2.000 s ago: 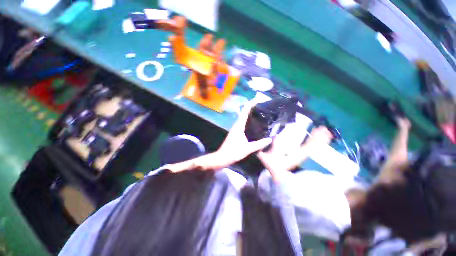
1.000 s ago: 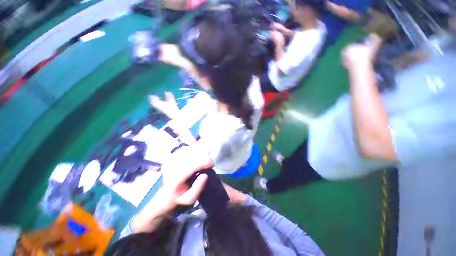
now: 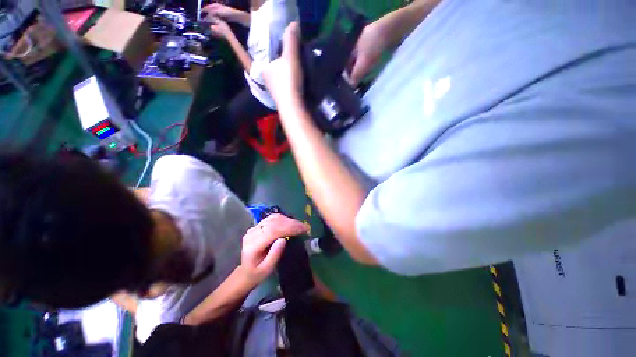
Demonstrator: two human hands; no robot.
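Note:
My left hand (image 3: pixel 268 240) lies with its fingers over the top end of a black device unit (image 3: pixel 296 268), held upright close to my body at the lower middle. The unit is blurred and its details cannot be made out. My right hand is hidden behind the unit; only a bit of skin of the right arm shows beside it. A small blue and black thing (image 3: pixel 261 211) shows just beyond my left fingers; what it is cannot be told.
A standing person in a light blue-grey shirt (image 3: pixel 481 160) at the right holds another black unit (image 3: pixel 328 84). A dark-haired person in a white shirt (image 3: pixel 199 202) is close on the left. A white meter (image 3: pixel 94 108), a carton (image 3: pixel 115 33) and a red stool (image 3: pixel 267 139) are beyond.
The view has swung right, away from the orange fixture and parts bench. The standing person now appears larger and closer, with a black unit in hand. My left hand stays on the black unit.

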